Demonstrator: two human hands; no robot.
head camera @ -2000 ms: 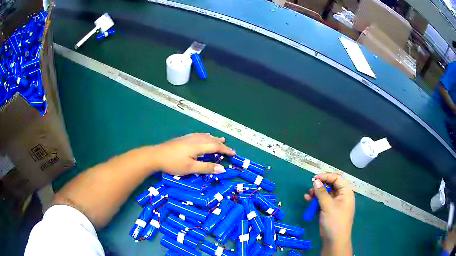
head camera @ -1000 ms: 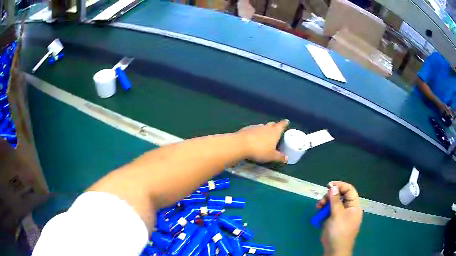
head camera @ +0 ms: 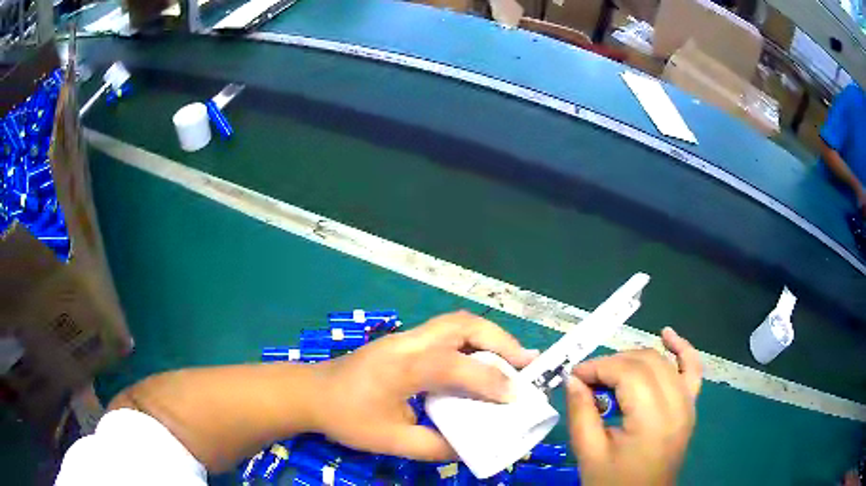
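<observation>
My left hand (head camera: pixel 408 380) grips a white fan body by its drum head (head camera: pixel 494 422), held above the heap of blue batteries (head camera: pixel 332 465). The fan's narrow handle shell (head camera: pixel 598 323) points up and to the right, and a small dark circuit board (head camera: pixel 556 373) shows where it meets the head. My right hand (head camera: pixel 636 403) holds a blue battery (head camera: pixel 604 402), seen end-on and partly hidden by the fingers. Its fingertips are at the circuit board. The battery's lead and plug cannot be made out.
A brown carton (head camera: pixel 90 256) of blue batteries stands at left. Beyond the cream edge strip (head camera: pixel 361 243), the dark green conveyor (head camera: pixel 427 180) carries a fan body with a battery (head camera: pixel 193 127), another at far left, and one (head camera: pixel 772 337) at right. A person's blue sleeve (head camera: pixel 845 133) shows at far right.
My left hand has picked the fan body off the conveyor and brought it over the heap. My right hand, still with its battery, now meets it. The fan bodies at left have shifted.
</observation>
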